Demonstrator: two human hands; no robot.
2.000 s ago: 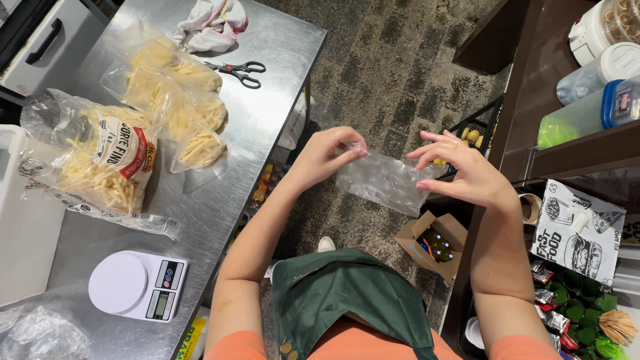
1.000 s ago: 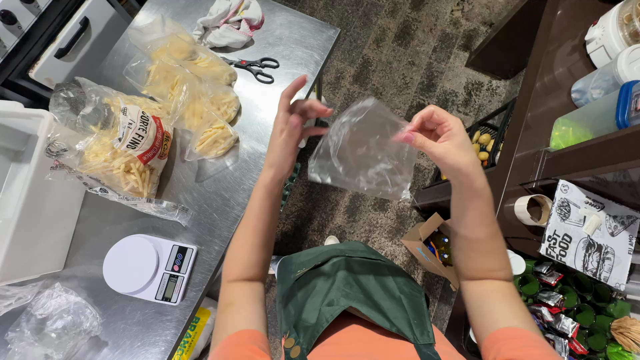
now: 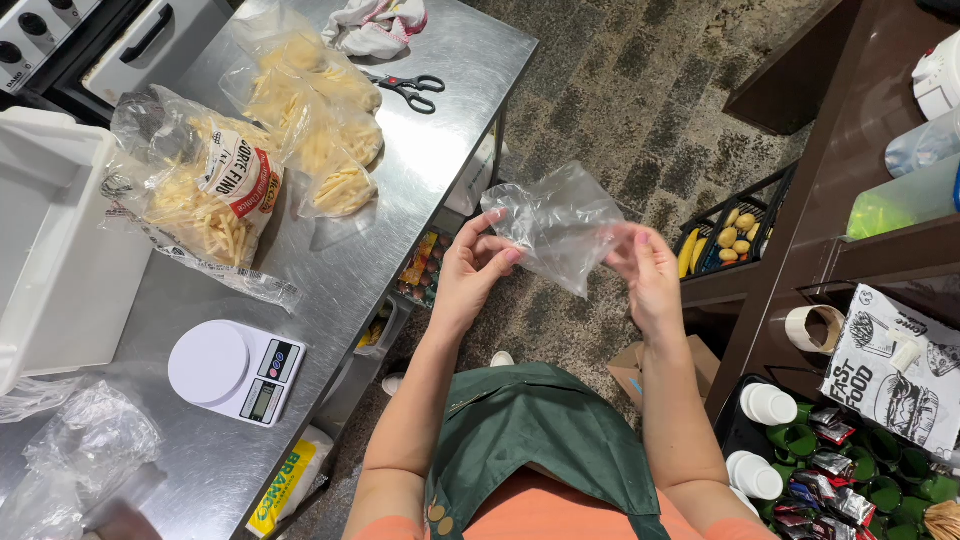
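A clear plastic bag (image 3: 559,229) is stretched between my two hands, above the floor beside the steel table. My left hand (image 3: 476,266) pinches its left edge between thumb and fingers. My right hand (image 3: 641,266) is at the bag's right edge, its fingers partly blurred and seen through the plastic. On the table to the left lie an opened bag of cut fries (image 3: 214,195) and several clear bags of fries (image 3: 319,112). Black-handled scissors (image 3: 411,90) lie beside these. A white digital kitchen scale (image 3: 236,371) stands near the table's front edge, its platform bare.
A white plastic bin (image 3: 71,247) and crumpled clear plastic (image 3: 97,442) are on the table at left, a cloth (image 3: 379,26) at its far end. Brown shelving (image 3: 795,217) runs along my right, with a crate of potatoes (image 3: 739,232) and white cups (image 3: 769,405). A cardboard box (image 3: 690,367) is on the floor.
Two seconds ago the bag was held low and flat between both hands; one second ago my left hand was off it with fingers spread. Now my left hand grips the bag.
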